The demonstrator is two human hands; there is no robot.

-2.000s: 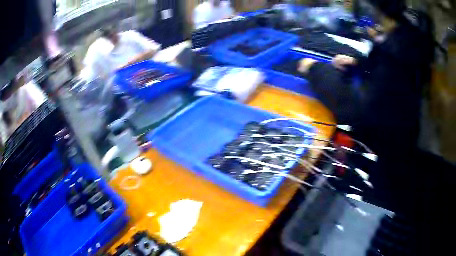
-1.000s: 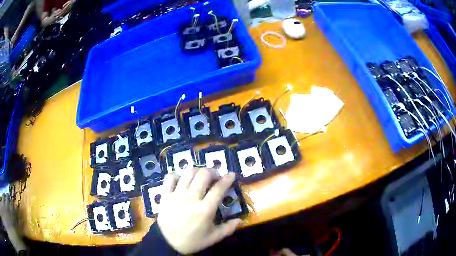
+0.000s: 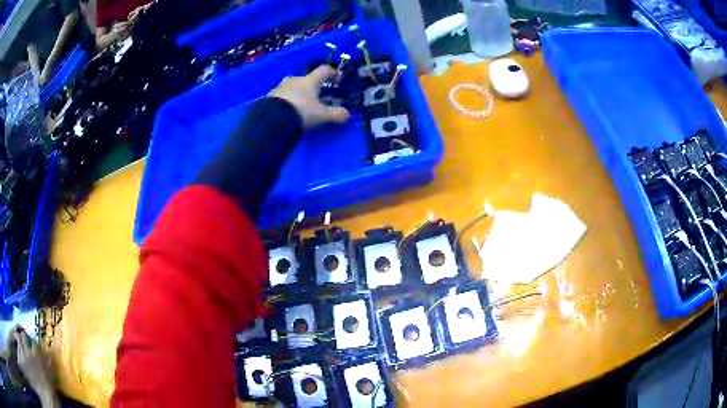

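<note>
Square black modules (image 3: 383, 264), each with a pale plate and a round centre hole, lie in rows on the orange table in front of me. Thin leads with white plugs stick out from them. More modules (image 3: 390, 126) stand in the right part of a blue bin (image 3: 279, 191) behind the rows. My left hand (image 3: 311, 97) is inside this bin, at the modules left of the right column. Its fingers are spread around a dark module; whether it grips it I cannot tell. My red sleeve hides the left end of the rows. My right hand is out of view.
A white paper scrap (image 3: 530, 239), a pink ring (image 3: 471, 100) and a white round item (image 3: 508, 78) lie right of the bin. Another blue bin (image 3: 614, 88) at right holds cabled units. Another person's hand (image 3: 32, 362) shows at the left edge, with dark cables (image 3: 54, 307) nearby.
My left hand has moved from the front row of modules up into the blue bin. The view has shifted, and the part of my right hand seen at the bottom edge is gone.
</note>
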